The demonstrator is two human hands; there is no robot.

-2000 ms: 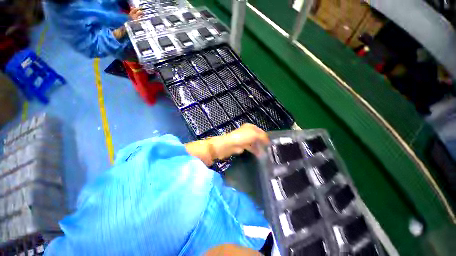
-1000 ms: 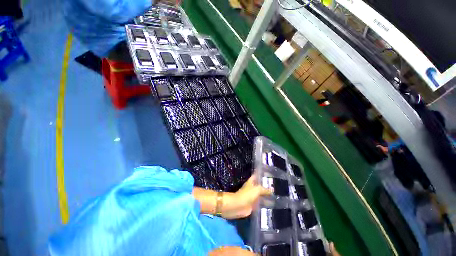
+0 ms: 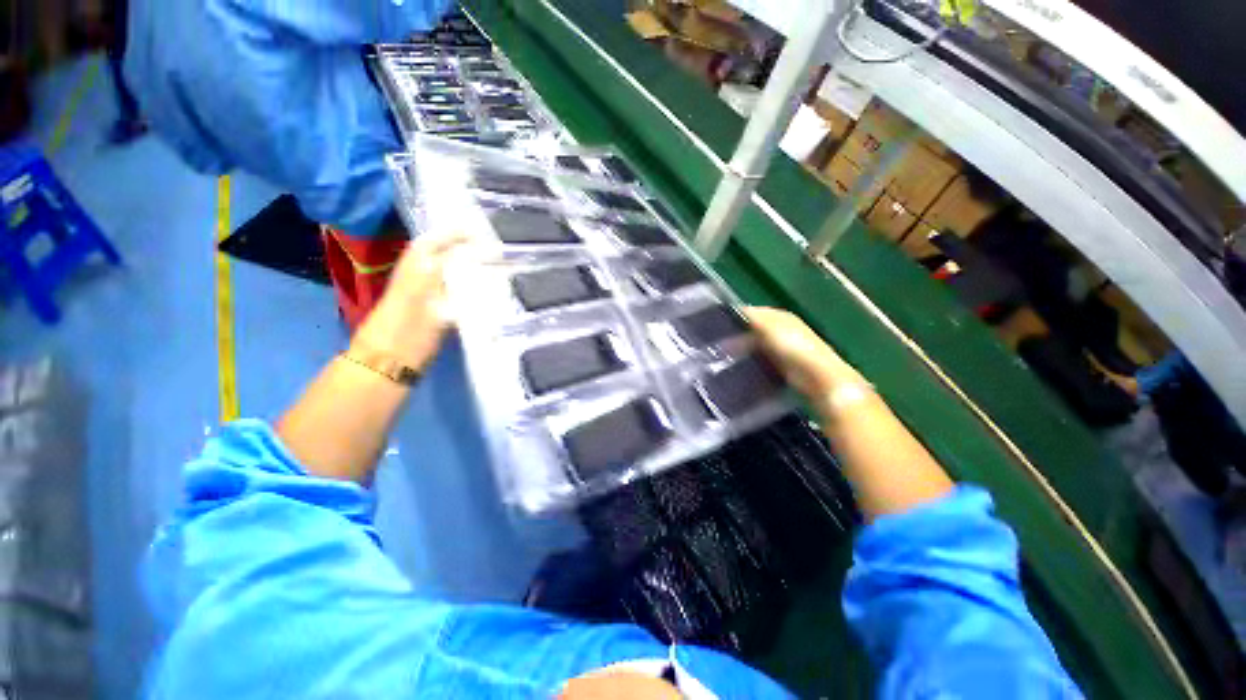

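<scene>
A clear blister tray [image 3: 622, 308] with two rows of pockets holding dark flat units [image 3: 571, 361] is held up at the middle, slightly blurred and tilted. My left hand [image 3: 422, 294] grips its left edge. My right hand [image 3: 793, 350] grips its right edge. A black blister tray [image 3: 717, 547] lies below and nearer to me, partly hidden by the clear tray. Another clear tray [image 3: 458, 93] with units lies beyond the held one, which overlaps the edge of a further clear tray there.
A person in a blue smock [image 3: 273, 96] is at the upper left, near a red stool [image 3: 358, 278]. A blue stool [image 3: 48, 226] stands far left. Stacked trays [image 3: 44, 547] are at lower left. A green conveyor [image 3: 943, 424] and metal post [image 3: 776, 123] are on the right.
The clear tray has moved up and left, away from the near right, and is lifted over the black tray. My right hand now shows fully on its right edge; my left hand moved up and left.
</scene>
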